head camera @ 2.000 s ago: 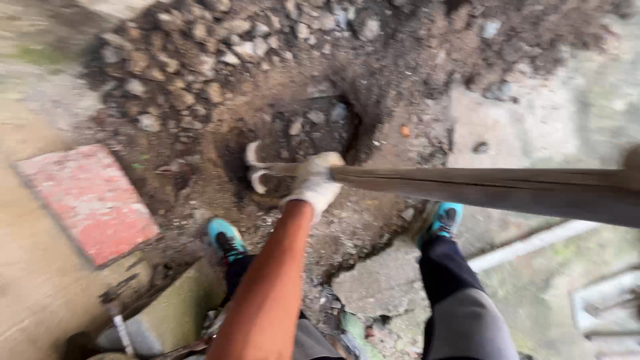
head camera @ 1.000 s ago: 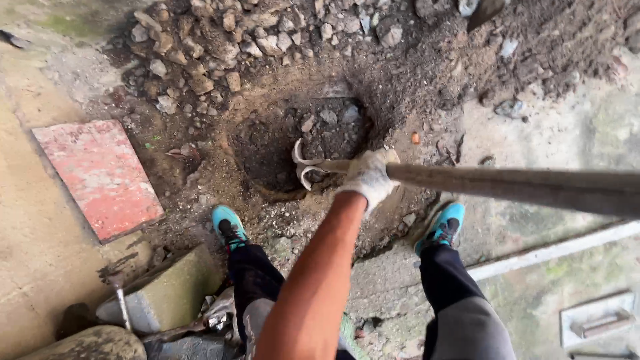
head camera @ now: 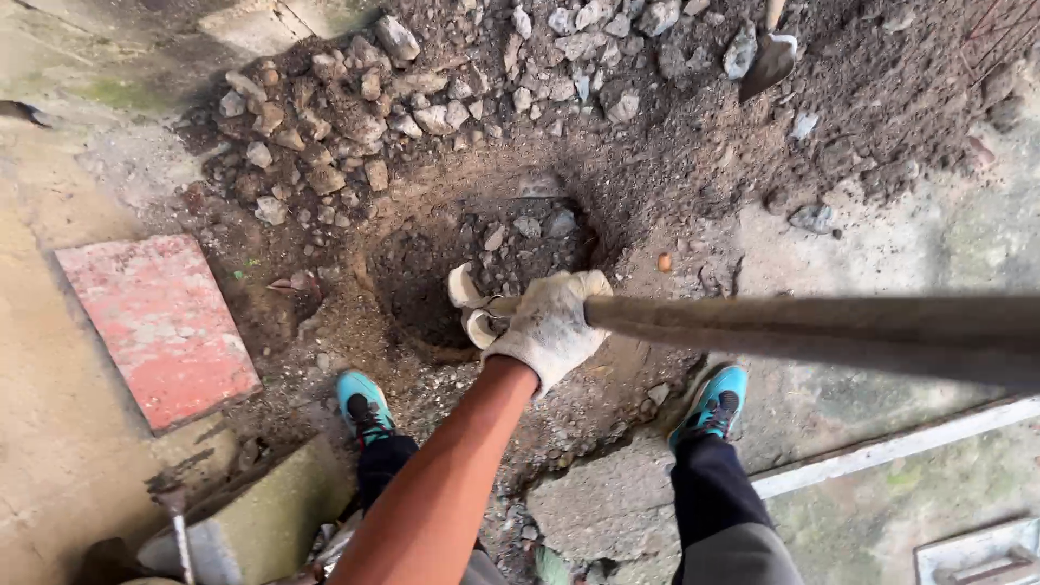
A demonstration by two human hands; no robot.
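My left hand (head camera: 552, 329), in a dirty white work glove, is closed around the wooden pole (head camera: 772, 325) of a long-handled digging tool, close to its head. The pole runs out past the right edge. Two curved, pale metal blades (head camera: 465, 286) form the head, which is over the lower part of a round hole (head camera: 406, 260) dug in dark soil. Loose stones (head camera: 528, 227) lie inside the hole. Whether the blade tips touch soil cannot be told. My right hand is out of view.
Rubble (head camera: 431, 118) is heaped above the hole, with a trowel (head camera: 772, 65) in soil at upper right. A red slab (head camera: 162, 325) lies left. My shoes stand either side below the hole, near a broken concrete piece (head camera: 609, 504). A pale strip (head camera: 886, 447) crosses lower right.
My left hand and the tool head moved right between the two earlier frames, then back left a little by now. The glove stays closed on the pole. The trowel has come into view.
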